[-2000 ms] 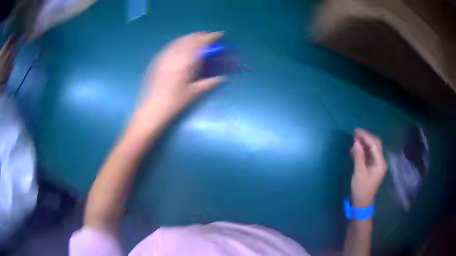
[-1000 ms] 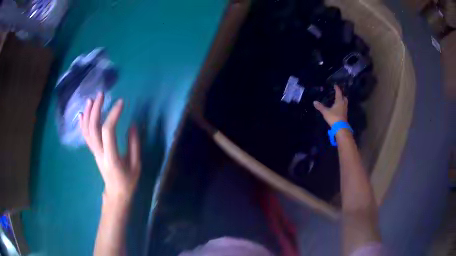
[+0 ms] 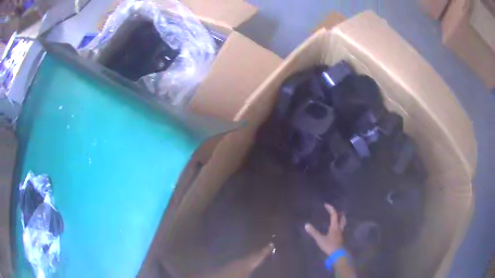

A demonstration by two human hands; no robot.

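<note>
A large open cardboard carton (image 3: 401, 65) holds a heap of black plastic housings (image 3: 315, 117), some with oval openings and shiny faces. My right hand (image 3: 328, 233), with a blue band at the wrist, is over the dark parts inside the carton. Its thumb and fingers are spread and I see nothing in them. My left hand (image 3: 260, 260) is low in the carton, blurred and partly dark. Its fingertips are near a small bright spot, and what it touches cannot be told.
The green bench top (image 3: 119, 163) is at the left, its edge beside the carton. A crinkled clear bag of black parts (image 3: 42, 222) lies on it. Behind the bench, another carton (image 3: 239, 76) has a clear plastic liner with dark contents. More cartons (image 3: 477, 43) stand at the upper right.
The view has turned right and shows more of the carton. My left hand has moved from above the bench bag into the carton. My right hand is now lower in view, still over the housings.
</note>
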